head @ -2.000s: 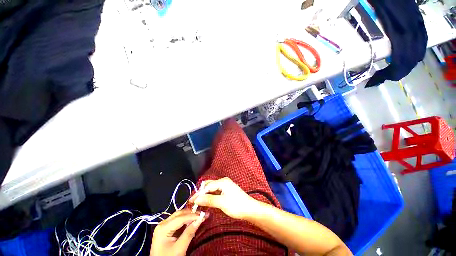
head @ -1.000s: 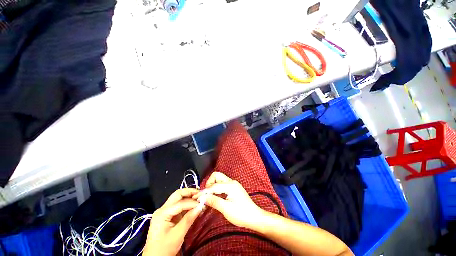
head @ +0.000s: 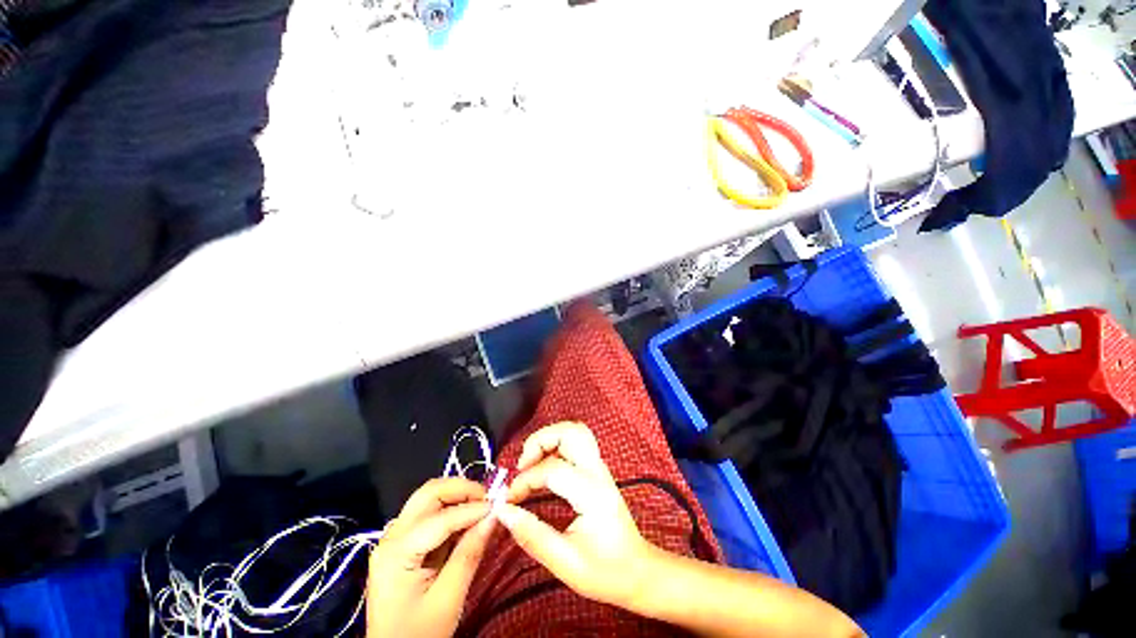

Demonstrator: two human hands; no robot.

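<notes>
Thin white cord (head: 280, 561) lies in a loose tangle at the lower left, over dark cloth beside the lap, and a loop of it runs up to my hands. My left hand (head: 430, 555) and my right hand (head: 579, 517) meet over the red-black checked lap. Both pinch a short piece of the white cord between thumb and fingertips. The fingertips of the two hands are close together, and they hide part of the cord.
Scissors with red and yellow handles (head: 762, 156) lie on the white table (head: 498, 224). Dark cloth (head: 137, 162) covers the table's left end. A blue crate (head: 941, 499) with black pieces stands beside the knee. A red stool (head: 1053, 374) stands at the right.
My hands have come closer together on the cord since two seconds ago. The cord loop beside them has become smaller. The whole view has shifted slightly.
</notes>
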